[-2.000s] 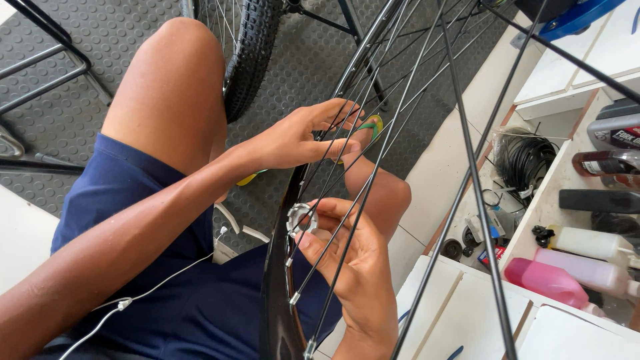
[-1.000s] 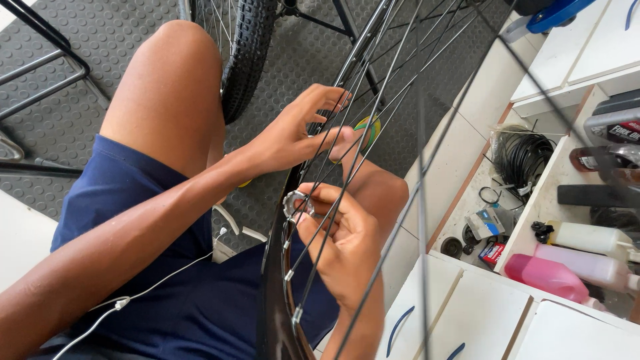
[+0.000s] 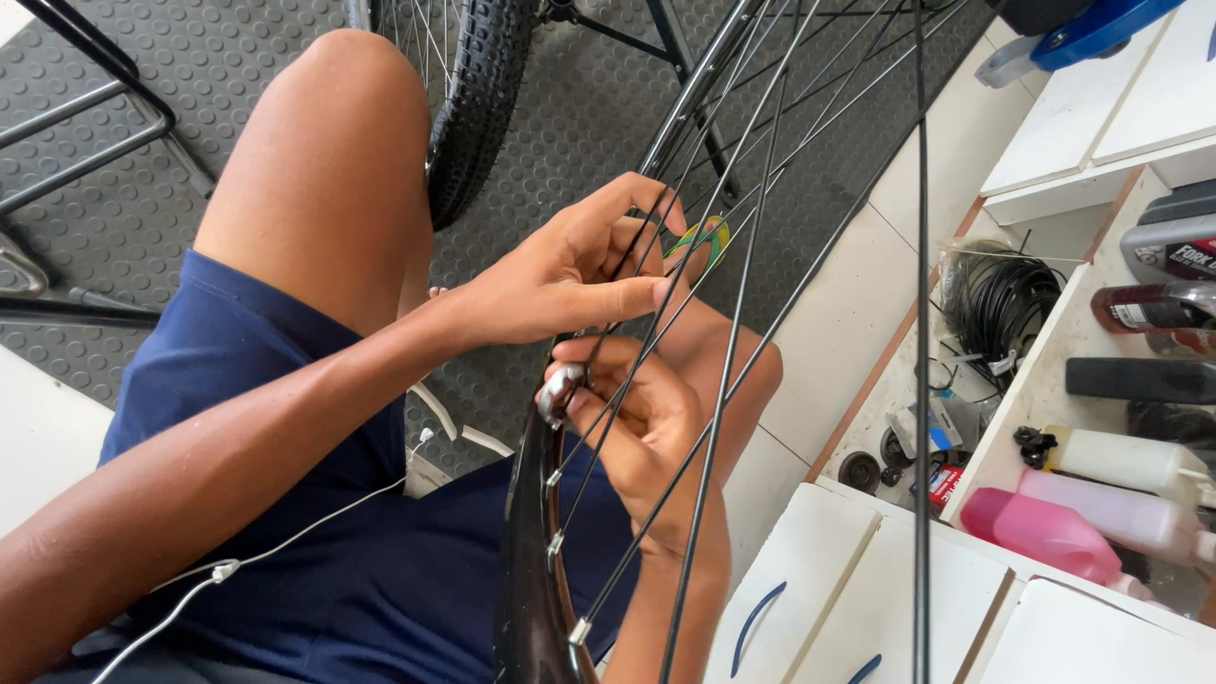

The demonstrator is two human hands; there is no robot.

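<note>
A black bicycle rim [image 3: 534, 570] with black spokes [image 3: 738, 351] and silver spoke nipples [image 3: 555, 543] stands across my lap. My right hand [image 3: 641, 427] grips a round metal spoke wrench [image 3: 562, 394] between thumb and fingers at the rim's inner edge. The wrench appears to be around a nipple, but my fingers and the tool hide the exact fit. Just above, my left hand [image 3: 598, 261] is among the spokes, its thumb near one and its index finger bent behind others. Thumb and index fingertips are apart, and this hand holds no tool.
A second wheel with a knobby tire [image 3: 480, 104] is beyond my knee. Black metal stand legs [image 3: 85, 109] are at left. A white cable [image 3: 313, 524] crosses my lap. At right, an open white drawer [image 3: 1031, 380] holds bottles, including a pink one [image 3: 1040, 532], and coiled black cable [image 3: 1002, 304].
The spoke wrench has turned in my right hand: its round face showed earlier, and now it appears more edge-on. My left hand's fingers have bent inward since one second ago.
</note>
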